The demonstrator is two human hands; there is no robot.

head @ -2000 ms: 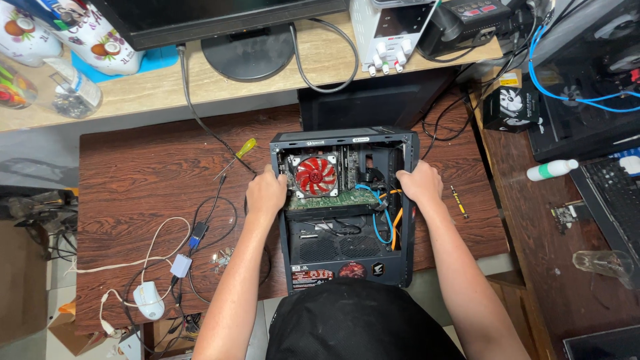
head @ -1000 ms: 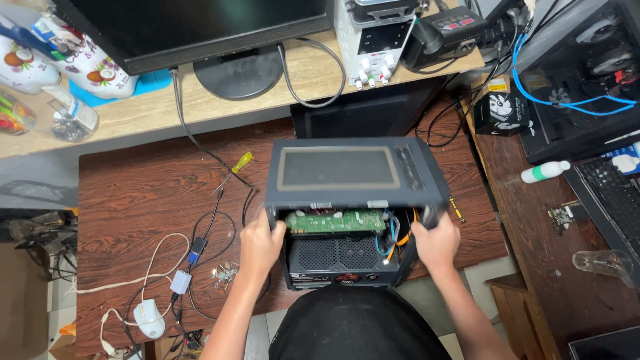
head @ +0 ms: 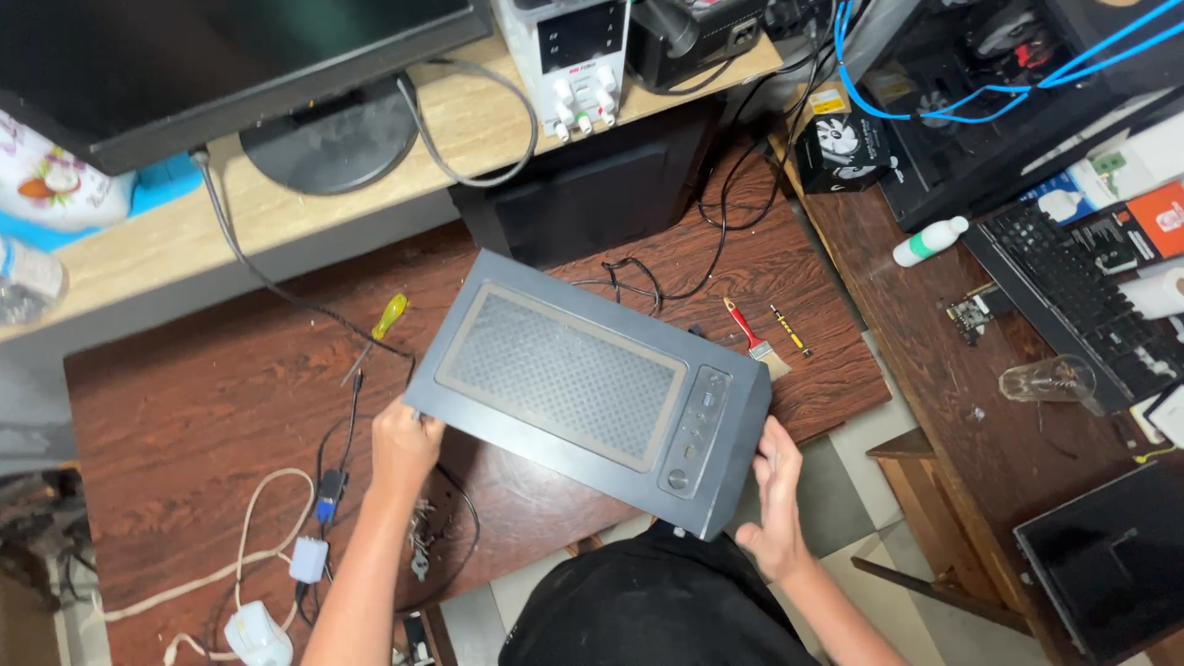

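A dark computer case [head: 592, 393] stands turned at an angle on the wooden table, its top panel with a mesh dust filter [head: 561, 375] facing the camera. My left hand [head: 407, 439] grips the case's left end at the near corner. At the other end, my right hand [head: 775, 499] is beside the front panel, fingers apart and fingertips at its edge; whether they press on it is hard to tell. The power button and ports [head: 698, 430] sit at the right end of the top. The case's inside is hidden from this view.
Behind the case leans a dark panel [head: 592, 185]. A yellow-handled screwdriver [head: 390, 316] lies left, a red-handled paintbrush [head: 754, 340] right. Cables and a white adapter [head: 308, 561] lie on the table's left [head: 185, 416]. A monitor [head: 277, 55] and power supply [head: 575, 65] stand on the shelf.
The case has been raised from lying with its open side up, so its top panel now faces the camera, and turned at an angle. My right hand's fingers have opened from their grip.
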